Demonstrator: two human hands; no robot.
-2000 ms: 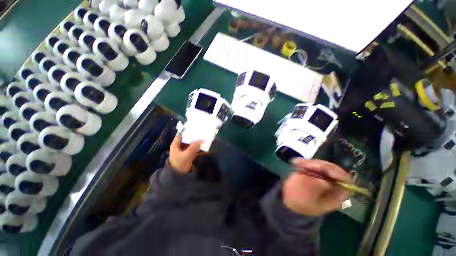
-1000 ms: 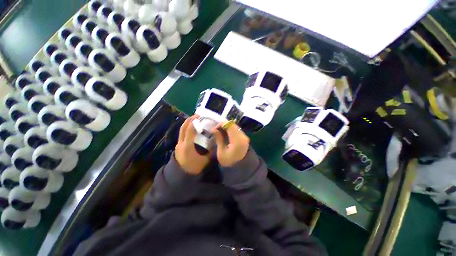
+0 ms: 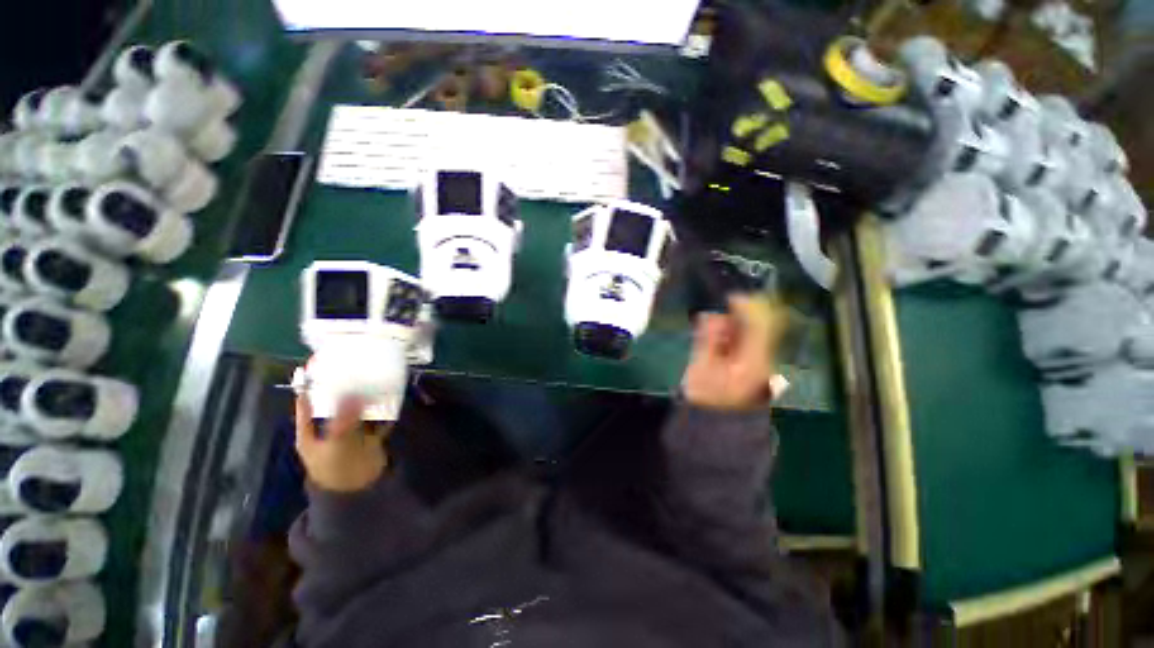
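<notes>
My left hand (image 3: 339, 443) grips the lower part of a white dual-lens camera (image 3: 361, 342) at the bench's front left. The camera's black square window faces up; its lower ball is not visible. Two more white dual-lens cameras stand on the bench, one in the middle (image 3: 466, 260) and one to its right (image 3: 614, 281), both untouched. My right hand (image 3: 732, 355) is at the bench's right front, apart from the cameras. It is blurred, with a yellowish patch at the fingers; whether it holds something cannot be told.
A white keyboard (image 3: 475, 149) lies behind the cameras, below the bright monitor (image 3: 494, 18). A smartphone (image 3: 268, 206) lies left. Rows of single-ball cameras (image 3: 66, 403) fill the left side. A black bag (image 3: 810, 139) with yellow stickers and clustered white cameras (image 3: 974, 228) are at right.
The view has turned, showing more of the right side. My right hand has left the held camera and moved right. My left hand still holds that camera, whose lower ball no longer shows.
</notes>
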